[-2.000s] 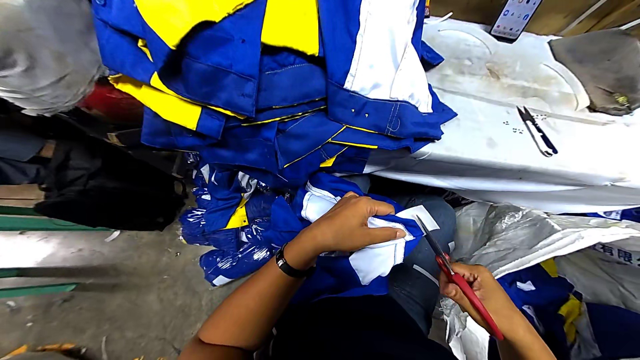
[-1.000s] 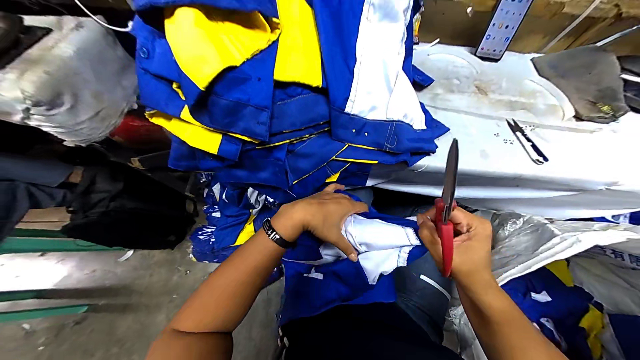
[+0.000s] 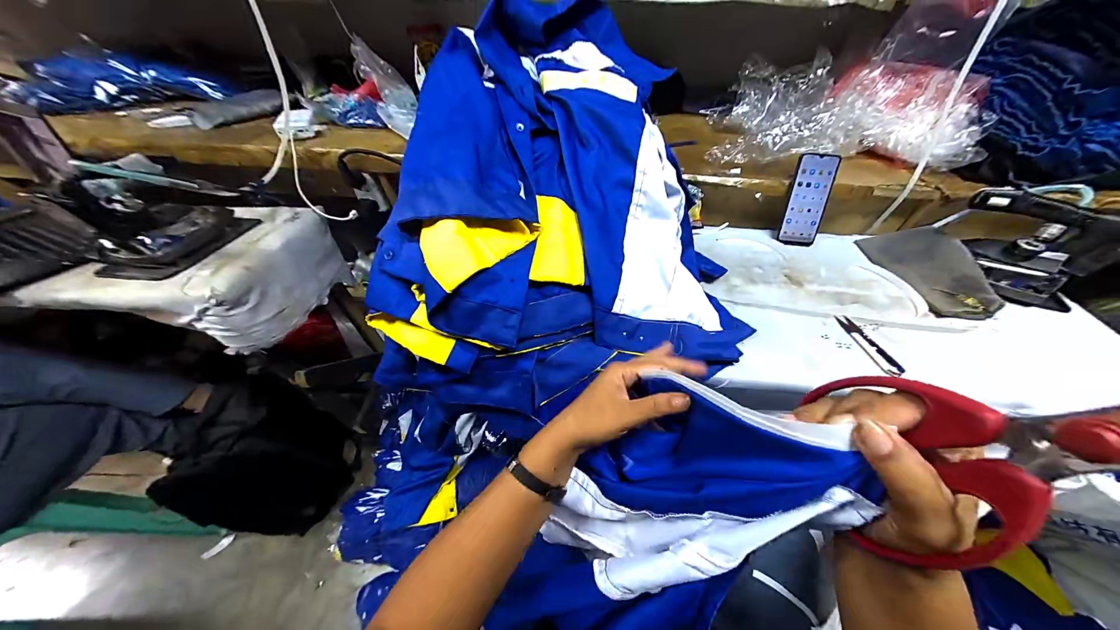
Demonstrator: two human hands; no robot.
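A blue garment piece with white panels (image 3: 744,459) is stretched between my hands. My left hand (image 3: 626,402), with a dark band at the wrist, has its fingers around the left end of the white edge. My right hand (image 3: 910,472) pinches the right end between thumb and finger. Red-handled scissors (image 3: 962,516) hang on the same right hand, their blades pointing right. Just beyond lies a stack of blue, yellow and white garments (image 3: 560,315) on the white-covered table. Thread snips (image 3: 868,346) lie on the table to the right.
A phone (image 3: 808,199) leans upright against the wooden shelf (image 3: 744,188). A grey cloth pad (image 3: 932,271) and an iron-like device (image 3: 1024,254) are at the right. Plastic bags (image 3: 875,105) lie on the shelf. Another person's leg (image 3: 87,394) shows at the left.
The view has tilted up. The scissors, upright in my right hand a second ago, now point right while that hand pinches the cloth. The cloth, earlier bunched at my lap, is raised and spread between both hands.
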